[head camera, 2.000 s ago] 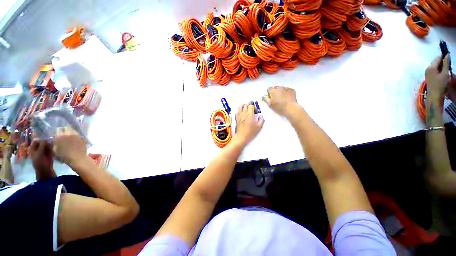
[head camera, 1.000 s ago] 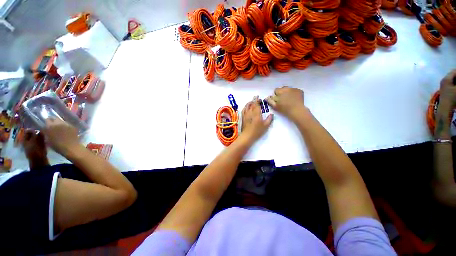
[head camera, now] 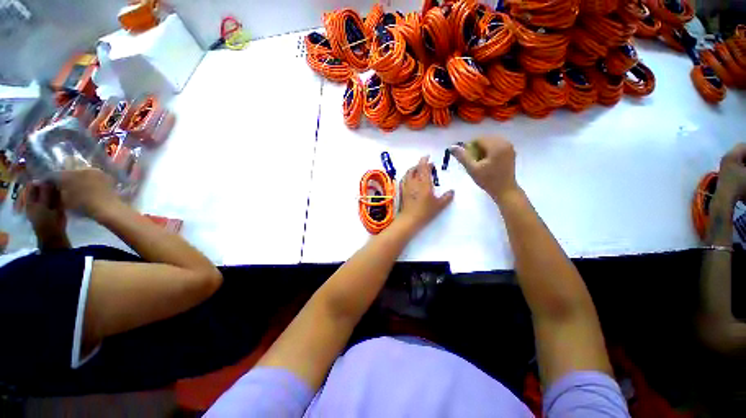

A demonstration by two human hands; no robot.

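Note:
A coiled orange cable (head camera: pixel 377 202) lies on the white tabletop with a pale tie across its middle. Its dark connector (head camera: pixel 388 166) points away from me. My left hand (head camera: pixel 420 192) rests just right of the coil, fingers spread, beside small dark labels (head camera: pixel 435 175). My right hand (head camera: pixel 491 166) is raised to the right, thumb and fingers pinched together. A small dark strip (head camera: pixel 447 158) hangs at its fingertips. The label backing is hard to tell from the tabletop.
A large heap of coiled orange cables (head camera: pixel 491 69) stands at the back. At left, a neighbour's hands (head camera: pixel 78 192) hold a clear bag (head camera: pixel 69 147) near packed coils. A white box (head camera: pixel 151 57) and scissors (head camera: pixel 230 34) lie at the left rear. Another person's arm (head camera: pixel 720 204) is at right.
My right hand has lifted and moved right, away from my left hand, with a dark strip at its fingertips. Fewer labels show beside my left hand. The view has shifted slightly.

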